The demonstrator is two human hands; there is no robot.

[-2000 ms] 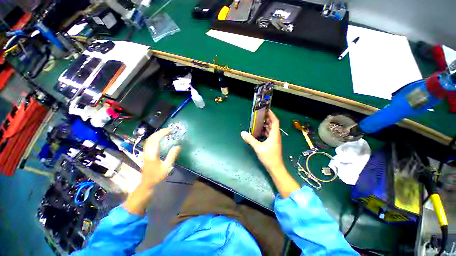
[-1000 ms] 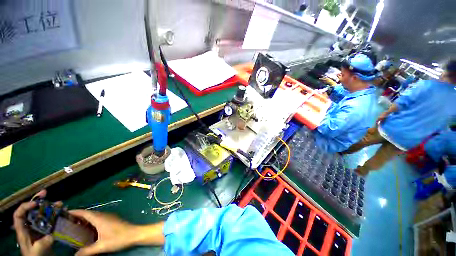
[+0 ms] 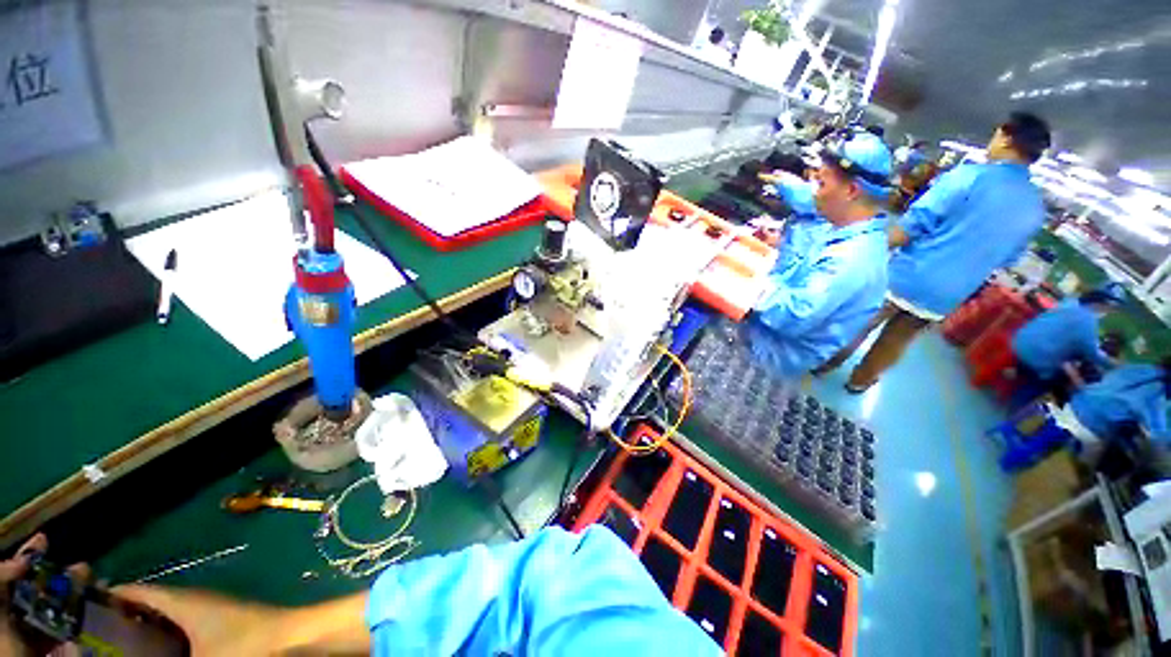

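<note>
An opened phone [image 3: 113, 629] with its mainboard parts showing is at the lower left corner, partly cut off by the picture's edge. My right hand [image 3: 193, 619] holds its near end, with the blue sleeve reaching in from below. My left hand [image 3: 18, 571] is mostly cut off at the left edge, its fingers at the board end of the phone. A thin metal rod [image 3: 193, 562] lies on the green mat beside the phone.
An orange-handled tool [image 3: 272, 502], wire loop [image 3: 372, 520], white cloth [image 3: 401, 443] and round pot [image 3: 321, 436] under a blue electric screwdriver [image 3: 324, 334]. Right: blue box with yellow sponge [image 3: 494, 408], red phone tray [image 3: 719, 546], clear tray [image 3: 783, 424], a seated person [image 3: 828, 276], another standing [image 3: 963, 244].
The view has swung right. My left hand has come over to the phone, which was in my right hand alone. Since the middle frame, both hands and phone sit further into the lower left corner.
</note>
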